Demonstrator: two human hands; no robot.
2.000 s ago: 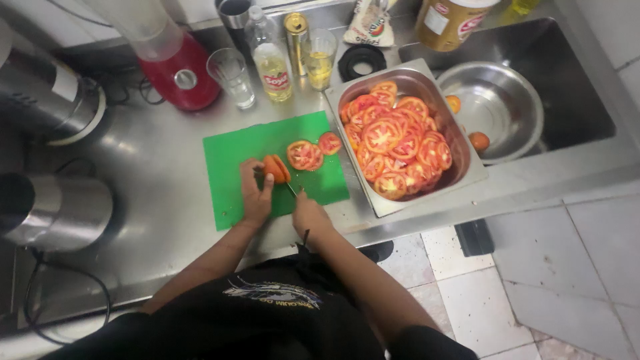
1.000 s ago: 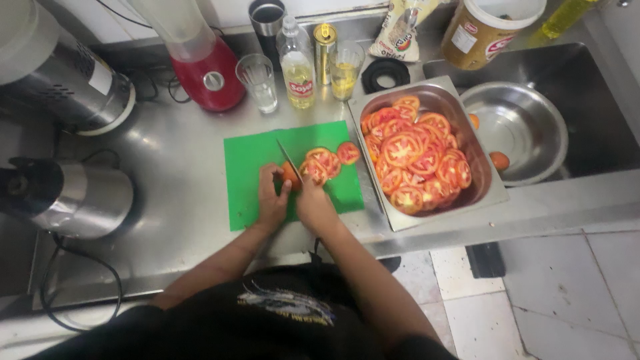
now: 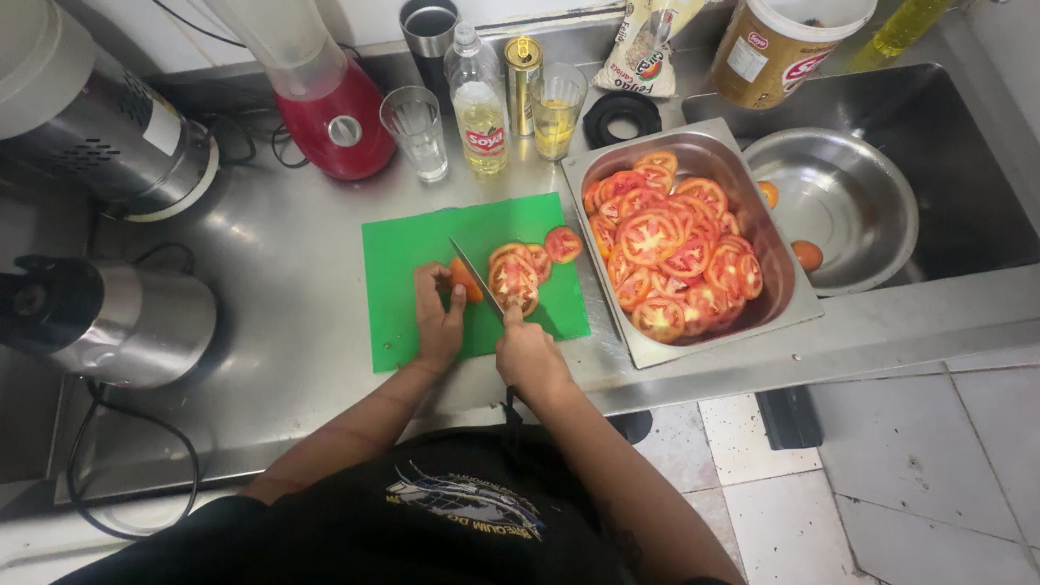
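Note:
On a green cutting board point(image 3: 406, 244) my left hand point(image 3: 439, 317) holds the remaining piece of a tomato point(image 3: 465, 280) with its fingertips. My right hand point(image 3: 532, 357) grips a kitchen knife point(image 3: 478, 278), its index finger along the back of the blade. The blade slants between the tomato piece and several overlapping tomato slices point(image 3: 513, 276). One more slice point(image 3: 562, 244) lies at the board's right edge. Right of the board a deep rectangular steel pan point(image 3: 796, 305) holds a heap of tomato slices point(image 3: 654, 236). The knife handle is hidden in my right hand.
Behind the board stand a red blender point(image 3: 341, 122), a glass point(image 3: 418, 134), a Soya oil bottle point(image 3: 481, 114), a gold can point(image 3: 522, 85) and a glass with yellow contents point(image 3: 556, 118). At right, a steel bowl point(image 3: 902, 203) with whole tomatoes sits at the sink. A steel appliance point(image 3: 138, 325) stands left.
The slices have come to form a larger overlapping group beside the knife, and the piece in my left hand is smaller. The view has shifted, with the board farther right than two seconds ago.

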